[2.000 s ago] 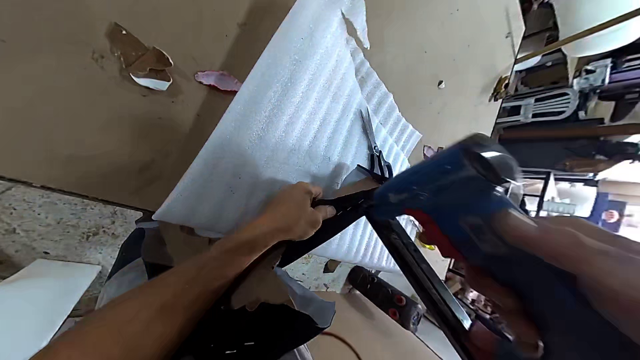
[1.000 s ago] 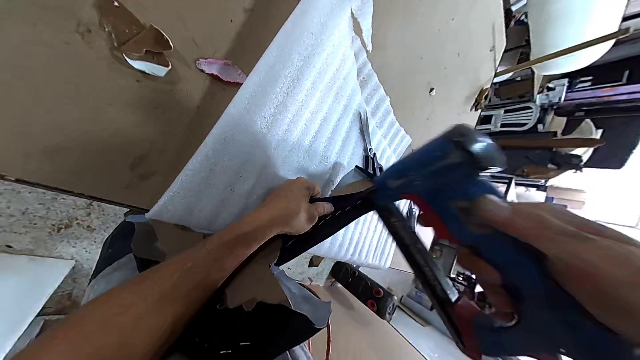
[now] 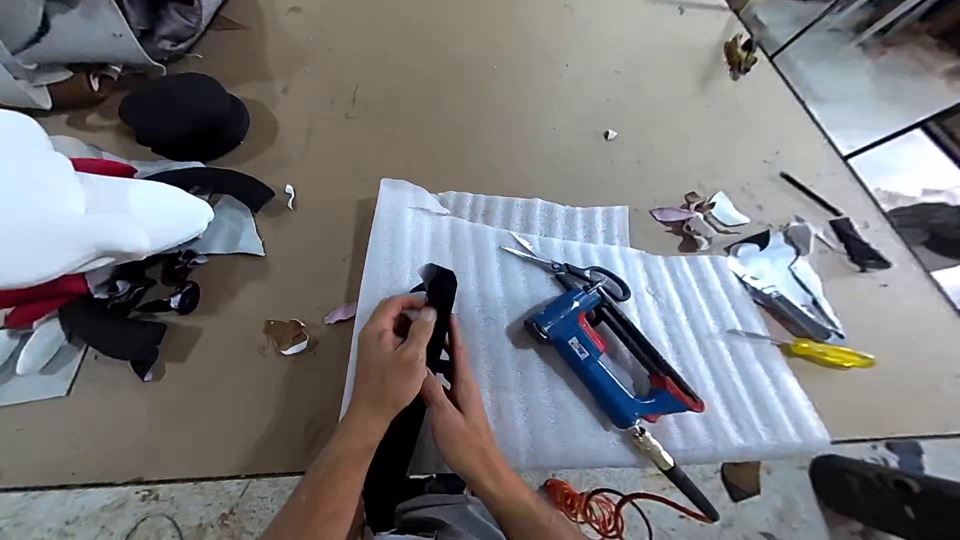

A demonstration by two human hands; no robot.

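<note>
Both hands hold a long black fabric-covered strip (image 3: 442, 289) over the near left part of a white foam sheet (image 3: 487, 420). My left hand (image 3: 394, 352) pinches its upper part between thumb and fingers. Around the strip's right side, lower down, curls my right hand (image 3: 457, 405). A blue and red pneumatic staple gun (image 3: 592, 360) lies on the foam to the right, its air hose fitting (image 3: 652, 448) towards me. Scissors (image 3: 570, 270) with dark handles rest just beyond it, blades partly apart. A screwdriver with a yellow handle (image 3: 832, 354) lies at the foam's right edge.
White padded pieces (image 3: 82, 202), a black rounded pad (image 3: 184, 116) and fabric pieces crowd the table's left. Scraps (image 3: 697, 217) lie beyond the foam at the right. An orange coiled hose (image 3: 592, 510) hangs by the near table edge. A black object (image 3: 885, 495) stands at the lower right.
The staple gun, earlier in my right hand against the black strip, now lies released on the foam. My right hand has moved onto the strip beside my left. The view has shifted a lot.
</note>
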